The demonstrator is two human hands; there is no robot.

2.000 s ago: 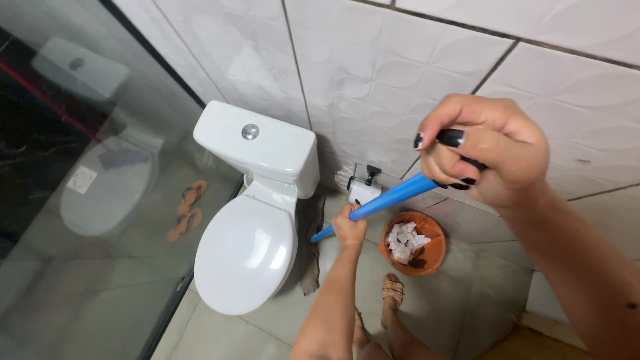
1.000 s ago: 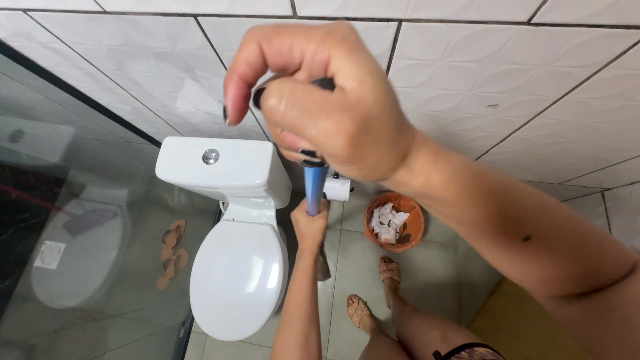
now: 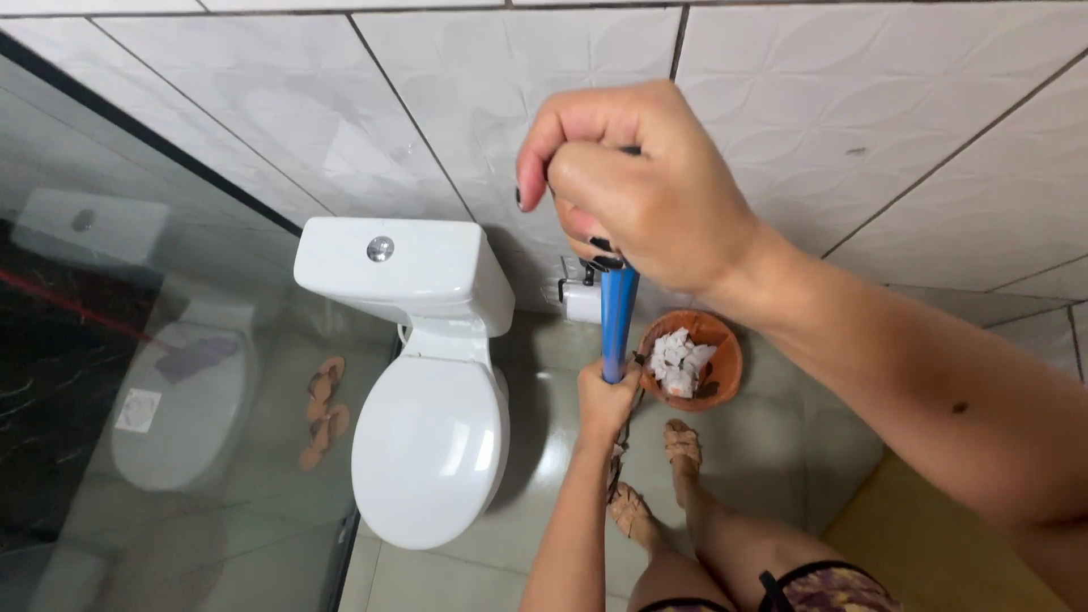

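My right hand (image 3: 646, 183) is closed around the top end of a long blue handle (image 3: 618, 314), high in front of the tiled wall. Lower down the same handle, my left hand (image 3: 608, 399) grips it, just left of the orange waste bin (image 3: 729, 365) with crumpled white paper (image 3: 677, 361) in it. The handle stands steeply. Below my left hand its lower end is mostly hidden by my forearm; a dark, ragged edge shows near my feet, too unclear to name.
The white toilet (image 3: 429, 450) with lid down stands left of my hands. A toilet paper roll (image 3: 582, 302) hangs on the wall behind the handle. A glass shower panel (image 3: 255, 399) runs along the left. Slip-on sandals (image 3: 327, 412) show through or in the glass. My sandalled feet (image 3: 633, 510) are below.
Two seconds ago the handle slanted from the toilet's base toward the upper right; now it is steeper and its lower part is beside the bin. Both hands have kept their grip.
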